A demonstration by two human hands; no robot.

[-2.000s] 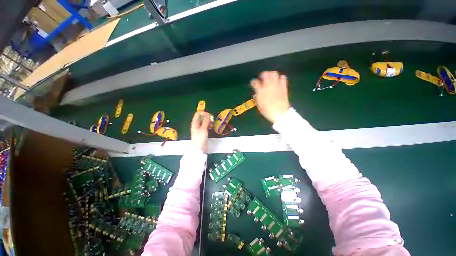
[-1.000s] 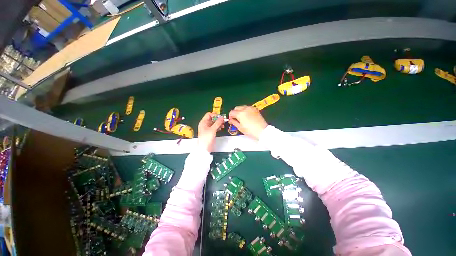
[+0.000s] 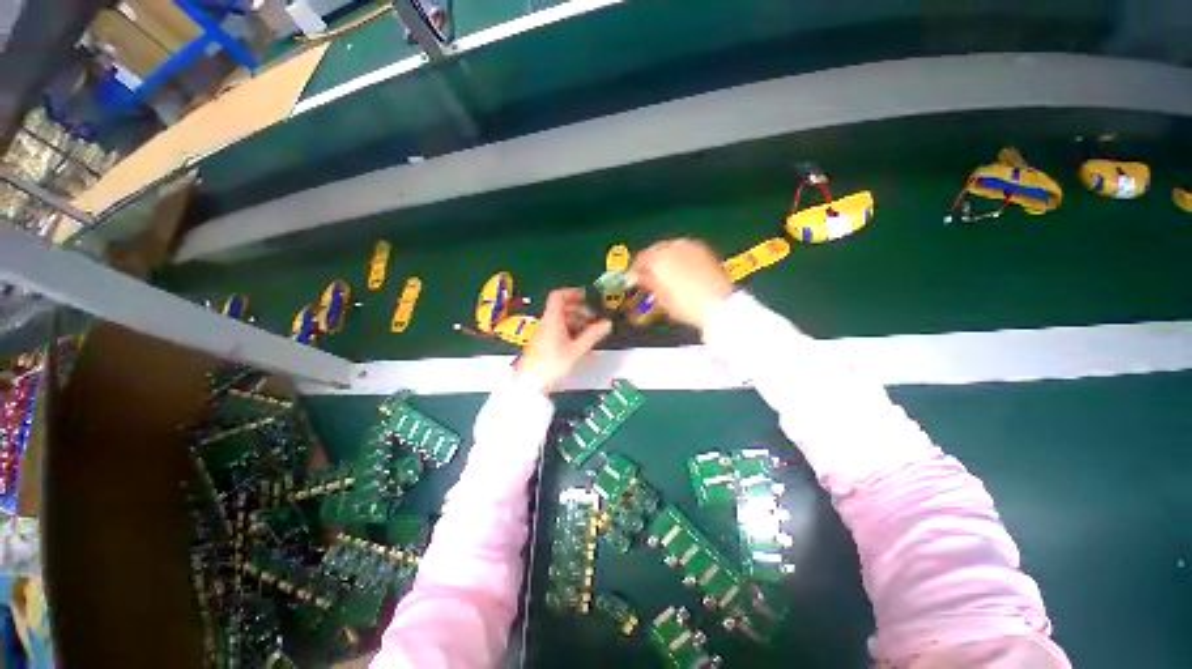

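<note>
My left hand (image 3: 562, 337) and my right hand (image 3: 682, 277) are close together over the belt, both bare. A small green circuit board (image 3: 612, 282) is at their fingertips; the left fingers are around a darker part of it, blurred. A wired yellow shell with a blue patch (image 3: 642, 309) lies just behind and below the right fingers, partly hidden. A plain yellow cover (image 3: 618, 258) lies just beyond the fingertips. Another plain cover (image 3: 756, 260) lies right of my right hand.
More wired shells (image 3: 831, 218) and plain covers (image 3: 407, 305) lie along the green belt. A pale metal rail (image 3: 967, 354) runs in front of it. Green panel strips (image 3: 601, 424) lie on the bench. A brown box (image 3: 118, 510) at left is heaped with strips.
My right hand has come back from the belt to meet my left hand at the board. Both hands have since shifted slightly right. The yellow parts have moved right along the belt.
</note>
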